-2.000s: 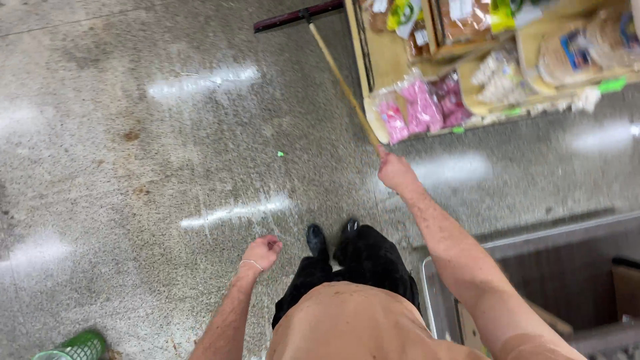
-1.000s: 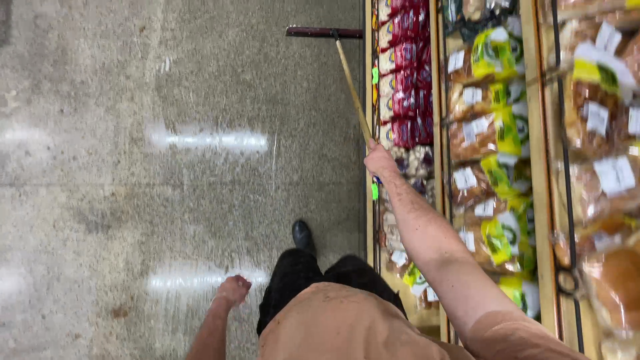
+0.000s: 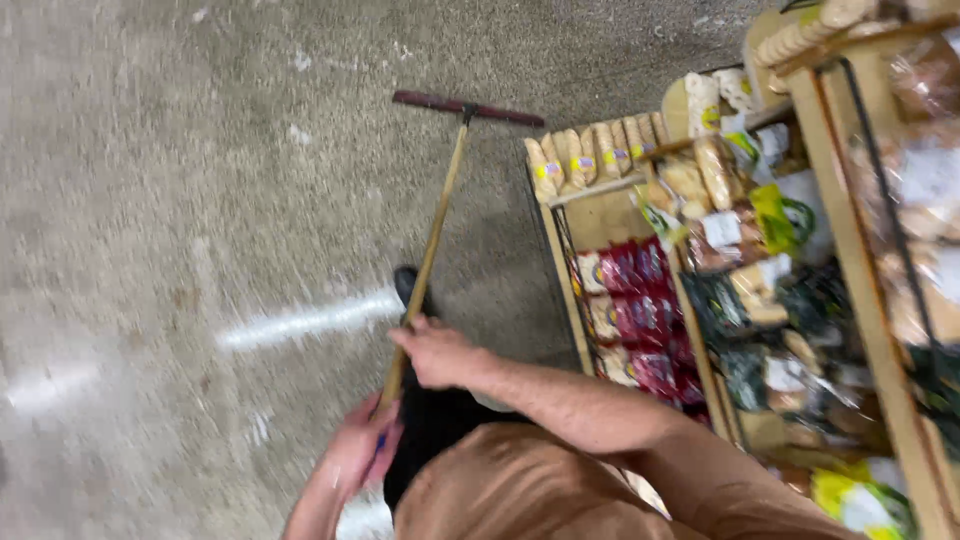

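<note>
A push broom or floor squeegee, too blurred to tell which, has a long wooden handle [image 3: 439,217] and a wide dark red head [image 3: 480,110] on the concrete floor. My left hand [image 3: 364,442] is around the handle near its lower end, where a bit of blue shows. Farther up the handle is my right hand [image 3: 435,349], its thumb and fingers closed about the wood. The head lies ahead of me, just off the corner of a wooden bread display. One dark shoe [image 3: 406,283] shows beside the handle.
On my right stands the wooden bread display [image 3: 571,289], its corner close to the tool's head. It holds red-packed bread [image 3: 637,315], long loaves [image 3: 581,157] and bagged bread [image 3: 720,232] on several tiers. Concrete floor [image 3: 187,187] with glossy light reflections stretches out on my left.
My left hand, free of the handle in both earlier frames, now holds it. My right hand still grips it. The display's corner has come into view as the view has turned.
</note>
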